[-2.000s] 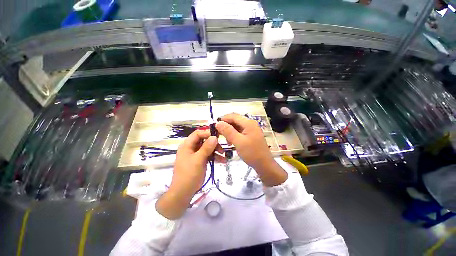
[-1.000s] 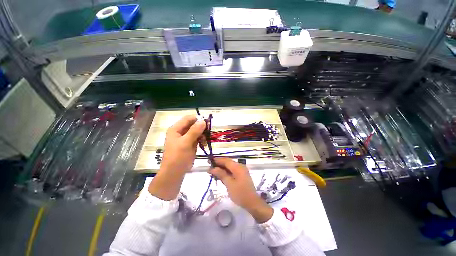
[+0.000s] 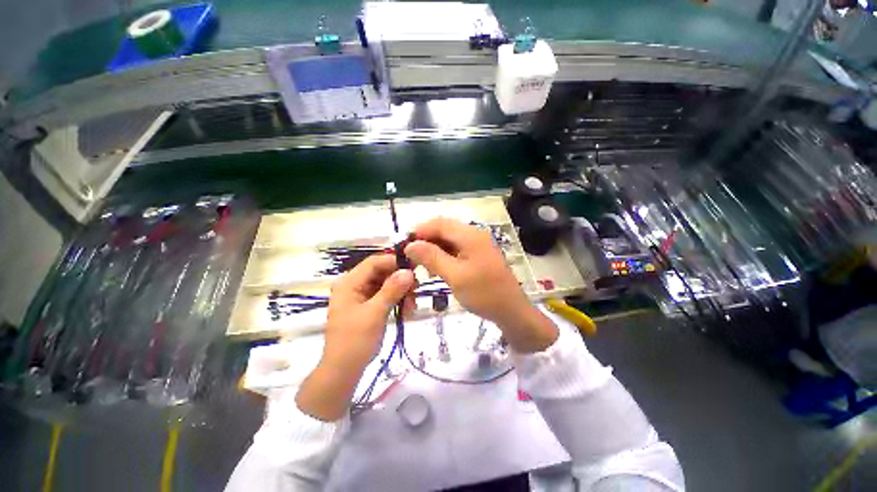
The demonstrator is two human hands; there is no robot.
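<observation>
My left hand [image 3: 363, 307] and my right hand [image 3: 463, 264] meet over the parts tray. Both pinch the wire harness at a black wrapped joint [image 3: 403, 254]. One short lead [image 3: 392, 213] with a small white connector [image 3: 390, 187] points up from the fingers. Dark cables [image 3: 399, 332] hang below the hands and curve onto the white board [image 3: 452, 413]. Whether the black piece at the fingertips is loose tape cannot be told.
The cream parts tray [image 3: 288, 226] holds black-and-red leads and black leads. Two black tape rolls [image 3: 544, 217] and a tape dispenser [image 3: 620, 255] stand right of it. A yellow-handled tool [image 3: 572, 317] lies at the board's corner. Bagged harnesses [image 3: 125, 298] lie at both sides.
One second ago my right hand was lower on the harness, below my left. Now my right hand is up beside my left at the joint. The camera view has also shifted.
</observation>
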